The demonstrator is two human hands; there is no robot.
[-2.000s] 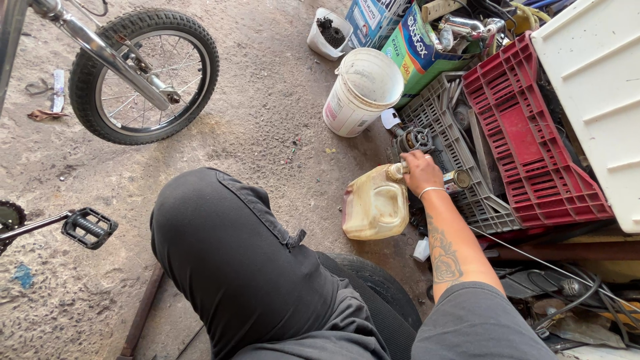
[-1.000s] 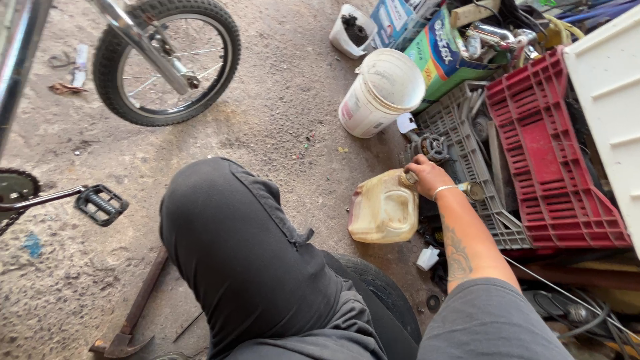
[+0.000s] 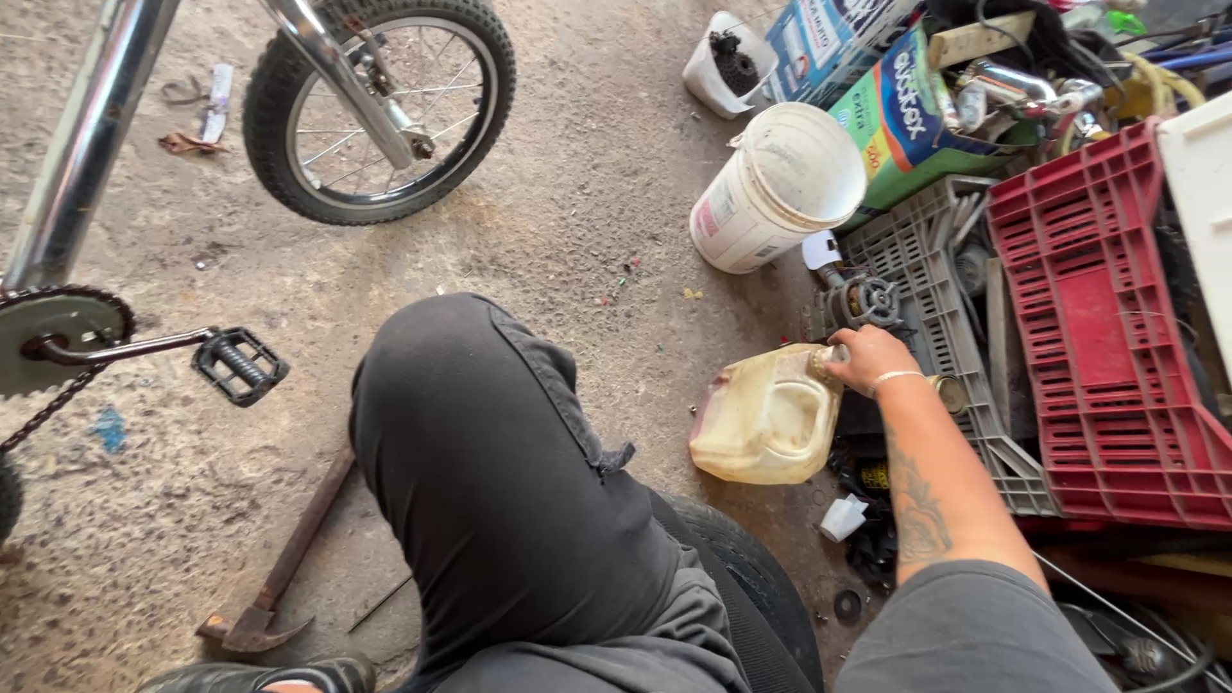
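Note:
At the right of centre, my right hand (image 3: 869, 359) has its fingers closed around the neck of a translucent yellowish plastic jug (image 3: 736, 419), stained dark along its left edge. The jug's neck points toward the crates, and its moulded handle faces up. A small metal part with a round grille (image 3: 871, 300) lies just above my hand, beside the grey crate. My left hand does not show. Left of my bent knee are a bicycle wheel (image 3: 494, 106), a black pedal (image 3: 241, 366) and a chainring (image 3: 67, 332).
A white bucket (image 3: 741, 217) stands above the jug, near a tub of dark parts (image 3: 717, 91). Grey (image 3: 924, 289) and red (image 3: 1088, 327) plastic crates line the right side. A claw hammer (image 3: 308, 525) lies left of my leg; a black tyre (image 3: 760, 577) is under me.
The view has shifted left and down, bringing the whole hammer head into sight. My right hand stays on the jug's neck throughout.

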